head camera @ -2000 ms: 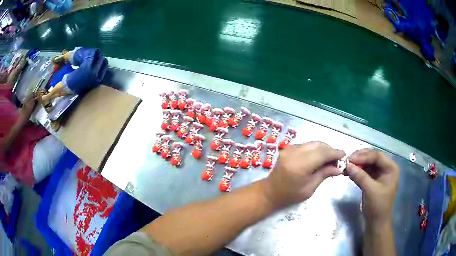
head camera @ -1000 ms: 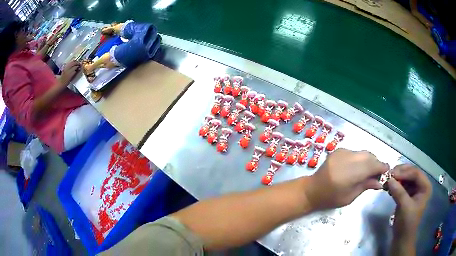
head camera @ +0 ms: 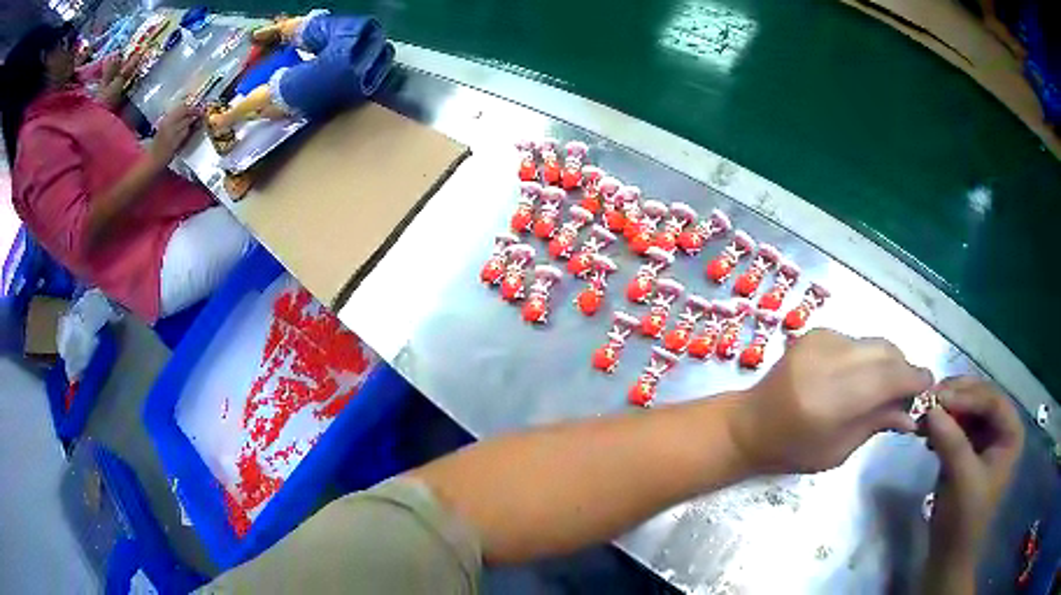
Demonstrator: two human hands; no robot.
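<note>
My left hand and my right hand meet at the right of the view. Their fingertips pinch a tiny red-and-white figure part between them; the fingers hide most of it. Several finished red-and-white figures lie in loose rows on the shiny metal table, left of and beyond my hands. Each has a red rounded end and a pale top with white prongs. A small white piece shows beside my right wrist, and a loose red part lies at the right edge.
A green conveyor belt runs behind the table. A cardboard sheet lies at the table's left. A blue tote with red parts stands below the table edge. A person in a red shirt sits at far left near large doll legs.
The view has turned left, so the figures and table sit further right and the person shows more. My hands stay together at the small part.
</note>
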